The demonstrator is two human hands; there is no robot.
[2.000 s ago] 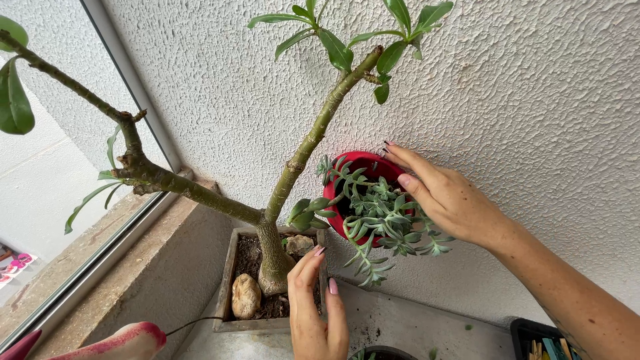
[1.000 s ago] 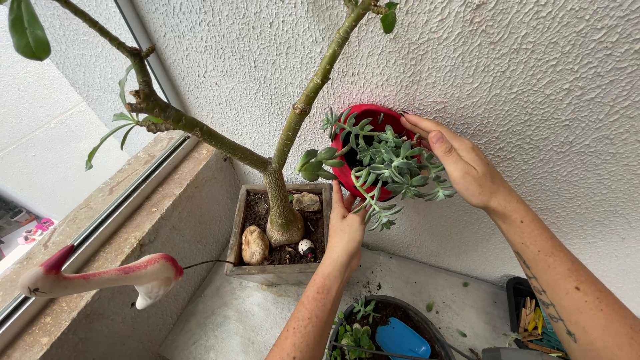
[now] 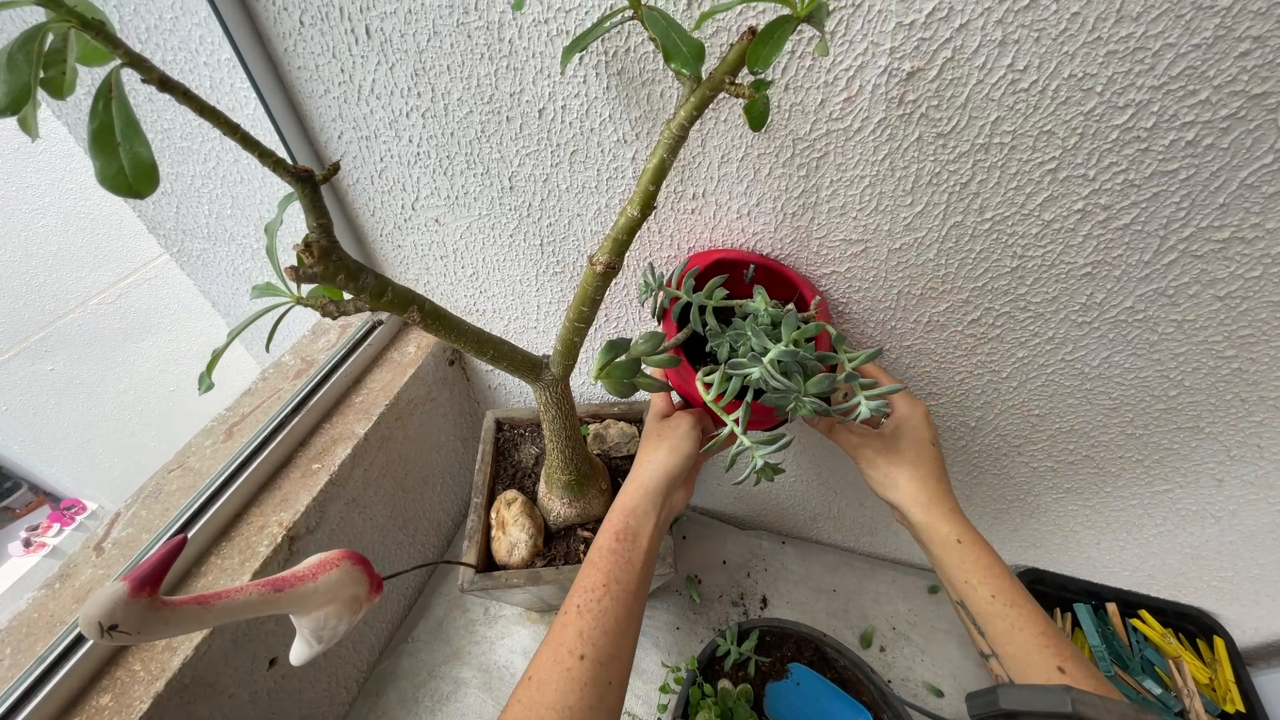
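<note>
A red pot point(image 3: 745, 265) against the textured wall holds a trailing grey-green succulent point(image 3: 775, 350). My left hand point(image 3: 675, 440) grips the pot's lower left side, fingertips partly hidden behind it. On the lower right, my right hand point(image 3: 885, 435) holds the pot under the drooping stems, which hide some fingers. Left of the pot, a thick-trunked plant point(image 3: 570, 450) grows in a square planter point(image 3: 480, 500) with a pale stone point(image 3: 516, 528) on its soil.
Below stands a dark round pot point(image 3: 880, 670) with small succulents and a blue scoop point(image 3: 812, 695). A black tray point(image 3: 1040, 580) of clothespins is at lower right. A painted bird ornament point(image 3: 250, 597) on a wire hangs by the window ledge point(image 3: 380, 440). Leaf bits litter the floor point(image 3: 790, 570).
My left hand has risen from beside the planter to the red pot's lower side. My right hand has moved from the pot's upper right rim down to its lower right.
</note>
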